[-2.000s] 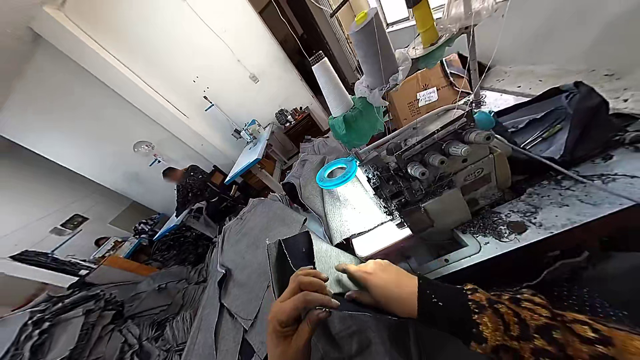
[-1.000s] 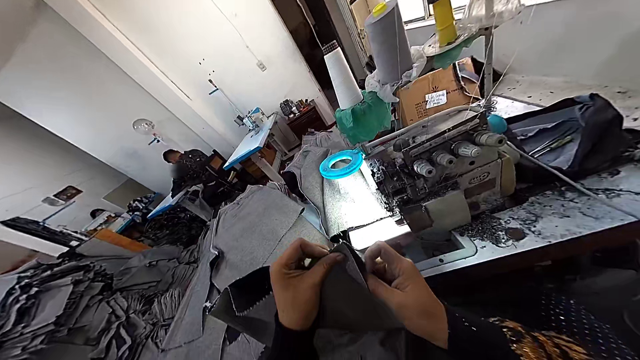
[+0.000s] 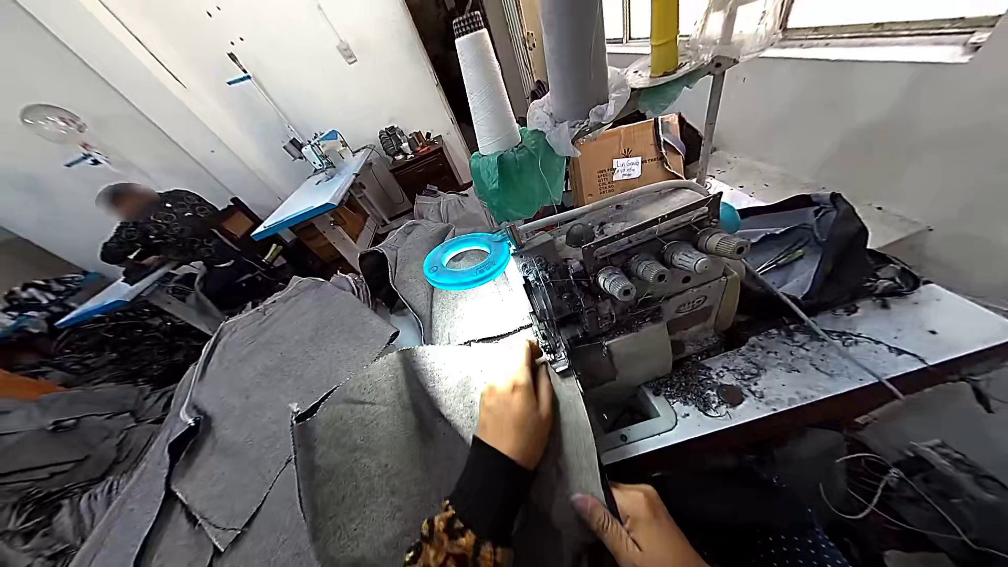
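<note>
Grey fabric pieces (image 3: 378, 441) lie at the overlock sewing machine (image 3: 646, 276), their upper edge close beside its presser foot area. My left hand (image 3: 516, 405) is curled on the cloth there, fingertips near the metal foot, partly lost in the lamp's glare. Lower and to the right, my right hand (image 3: 642, 524) grips the right edge of the same cloth, thumb on top and fingers hidden underneath. A blue ring-shaped magnifier or lamp (image 3: 467, 261) sits left of the machine head, above brightly lit grey cloth.
More cut grey pieces (image 3: 276, 362) spread at left. Thread cones (image 3: 484, 87) and a cardboard box (image 3: 622, 161) stand behind. Lint covers the white machine table (image 3: 819, 362); dark cloth (image 3: 819, 236) lies on it. A person (image 3: 161, 228) sits at another table, far left.
Both hands held cloth together in front of the machine. My left hand has moved up to the presser foot with the fabric; my right hand is now lower along its edge. The fabric is spread out flatter.
</note>
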